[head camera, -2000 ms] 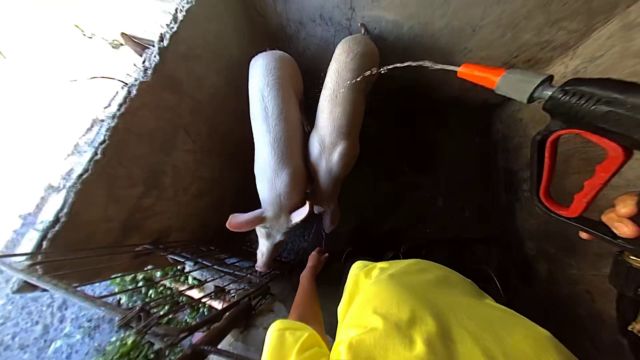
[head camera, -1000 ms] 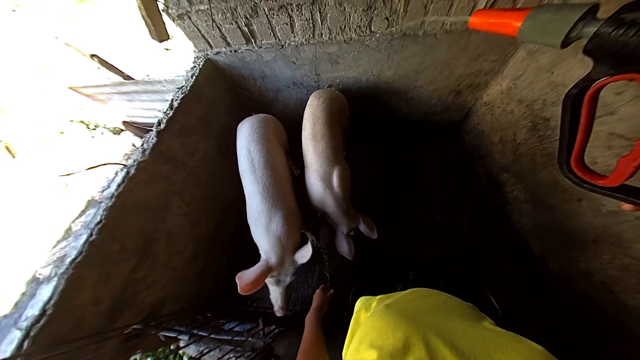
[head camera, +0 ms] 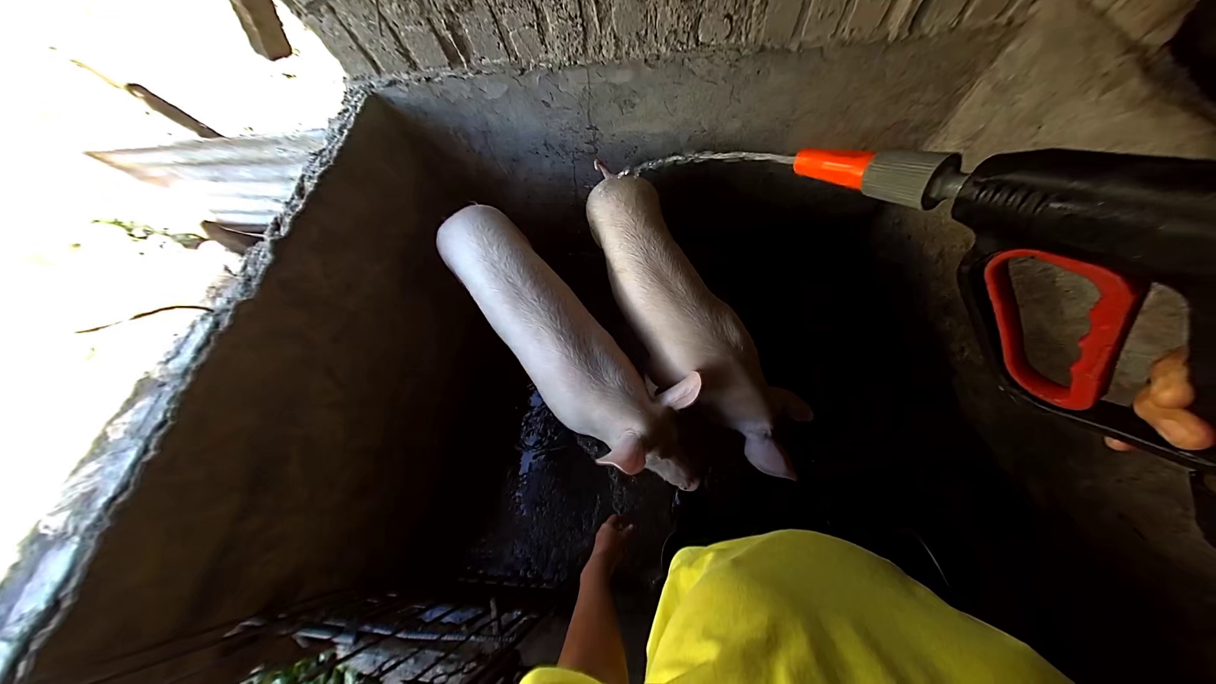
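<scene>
At the right edge, my right hand (head camera: 1173, 404) is closed on the handle of a black spray gun (head camera: 1073, 204) with a red trigger and an orange nozzle tip. Water (head camera: 712, 158) arcs left out of the nozzle toward the rump of the tan-pink pig (head camera: 679, 294). A paler pig (head camera: 546, 318) stands beside it, heads of both pointing down the view. My left hand (head camera: 613, 537) reaches out low over the dark wet floor (head camera: 541, 475), just below the paler pig's snout; shadow hides its fingers. A yellow shirt (head camera: 807, 617) fills the bottom.
Concrete walls enclose the pen, with a rough-topped wall (head camera: 275, 361) on the left and another (head camera: 760, 104) at the back. Metal bars (head camera: 427, 617) cross the lower left. Outside lies a corrugated sheet (head camera: 228, 171) in bright light. Deep shadow covers the right of the floor.
The spray gun has come lower in the view since a second ago, and its stream now falls at the tan-pink pig's rump rather than along the back wall. Both pigs stand more slanted.
</scene>
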